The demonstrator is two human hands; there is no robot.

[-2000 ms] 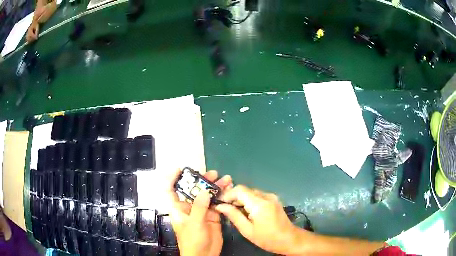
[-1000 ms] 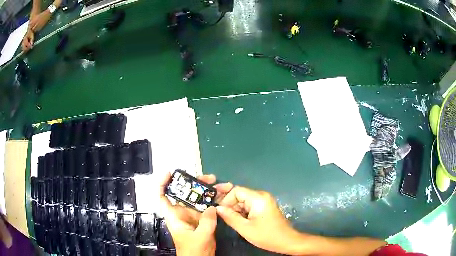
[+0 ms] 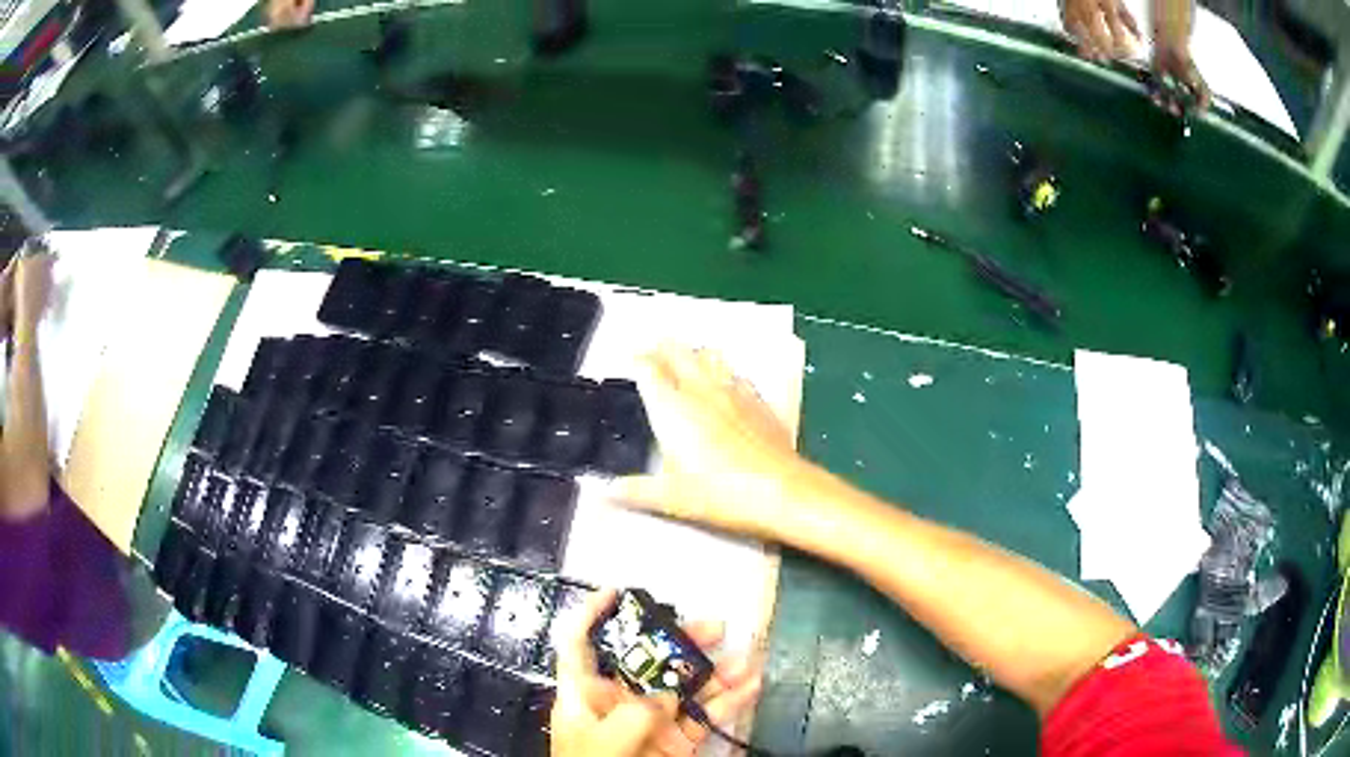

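My left hand (image 3: 600, 710) holds a black bottom housing with a circuit board (image 3: 647, 646) in it, at the bottom centre. Pale, yellow and blue parts show on the board, and a thin black cable (image 3: 715, 728) trails from its lower right. My right hand (image 3: 714, 444) is over the white board (image 3: 681, 569), fingers and thumb apart, at the right end of a row of black top covers (image 3: 511, 414). It holds nothing that I can see; whether it touches the end cover is unclear.
White sheets (image 3: 1137, 466), a striped glove (image 3: 1232, 569) and a black phone (image 3: 1269, 643) lie at right. A green belt (image 3: 592, 192) carries cables and boards behind the bench. Another person's purple sleeve (image 3: 59, 577) and a blue stool (image 3: 222, 688) are at left. Hands (image 3: 1133, 37) show at top right.
My right hand has left the housing and moved up and left to the covers. My left hand still holds the housing, now lower in view. The view has turned left.
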